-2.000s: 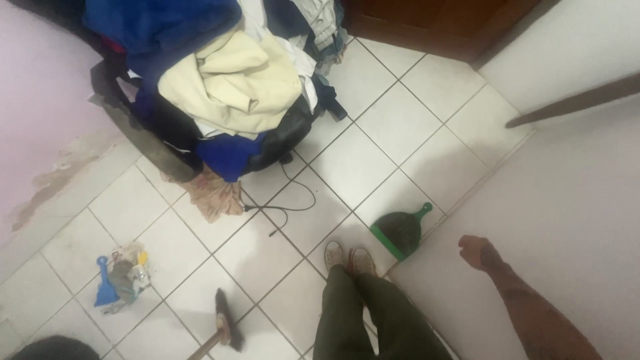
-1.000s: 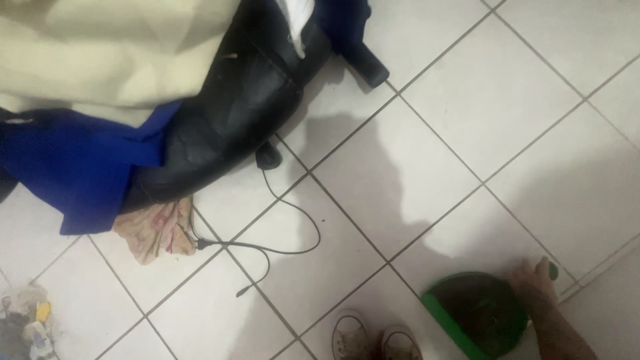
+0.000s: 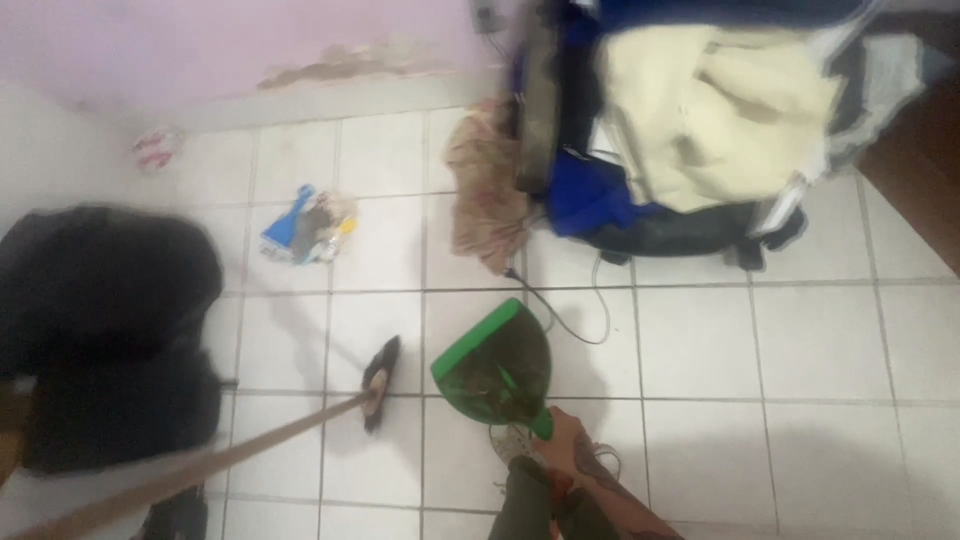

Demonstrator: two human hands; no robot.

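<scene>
My right hand [image 3: 561,442] grips the handle of a green dustpan [image 3: 501,364], which is held above my shoes and has a dark inside. To its left stands a broom with a dark-bristled head [image 3: 379,386] on the floor; its long wooden handle [image 3: 225,455] runs to the lower left corner. My left hand does not show. Farther up and left, a small pile of litter [image 3: 319,229] lies on the tiles, with a blue plastic piece [image 3: 287,221] at its left side.
A chair heaped with clothes [image 3: 720,112] stands at the upper right. Beside it lie a crumpled cloth [image 3: 487,195] and a thin cable [image 3: 574,326]. A black seat [image 3: 112,300] is at the left. Behind are a pinkish wall [image 3: 225,45] and a crumpled bag [image 3: 157,148] in the corner.
My right hand, empty two seconds ago, has taken hold of the dustpan, which stood on the floor by the right-hand wall. The dustpan has moved left and up off the floor. The view has swung left.
</scene>
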